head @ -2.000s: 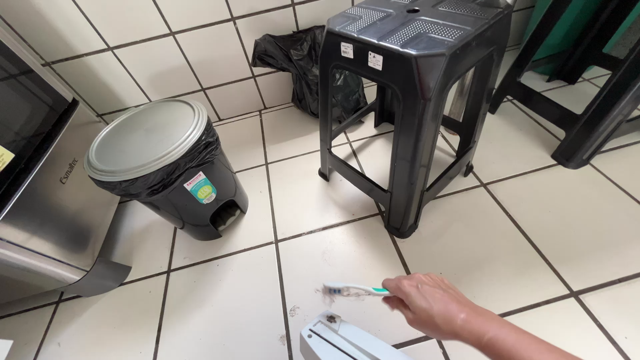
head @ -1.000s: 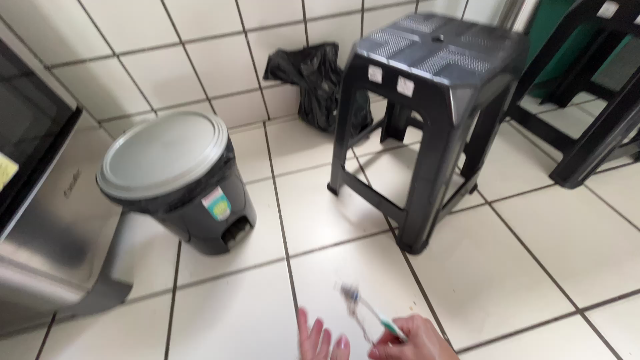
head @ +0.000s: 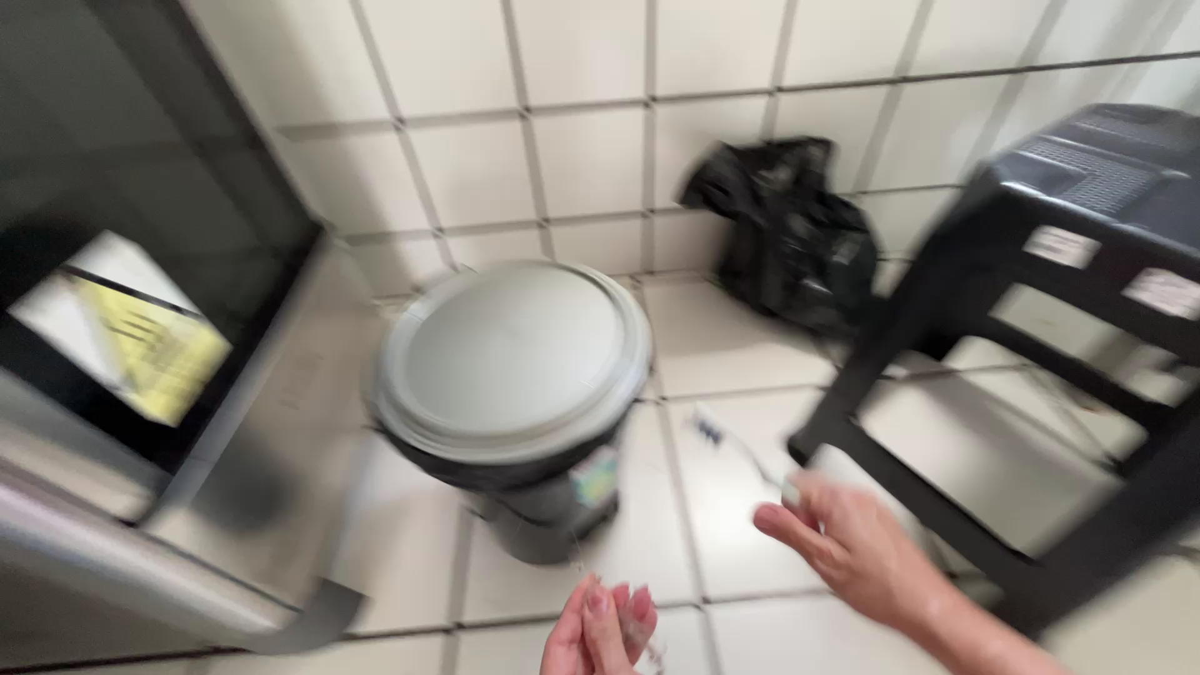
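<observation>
A toothbrush (head: 745,450) with a pale handle and dark-tipped bristles is in my right hand (head: 848,544), over the tiled floor right of the bin. My left hand (head: 600,623) is at the bottom centre, its thumb and fingertips pinched on a small wisp of what looks like hair or lint. Just beyond my left hand stands a black pedal bin (head: 553,511) with a grey round lid (head: 511,352), which is down. A black bag lining shows under the lid's rim. The view is blurred.
A stainless-steel appliance (head: 272,403) with a dark glass front and a yellow label stands at the left. A black plastic bag (head: 797,234) lies by the tiled wall. A black plastic stool (head: 937,506) stands at the right.
My left hand, out of view two seconds ago and spread one second ago, is now closed on the wisp. The view has swung toward the bin. The white object at the floor's front has left view.
</observation>
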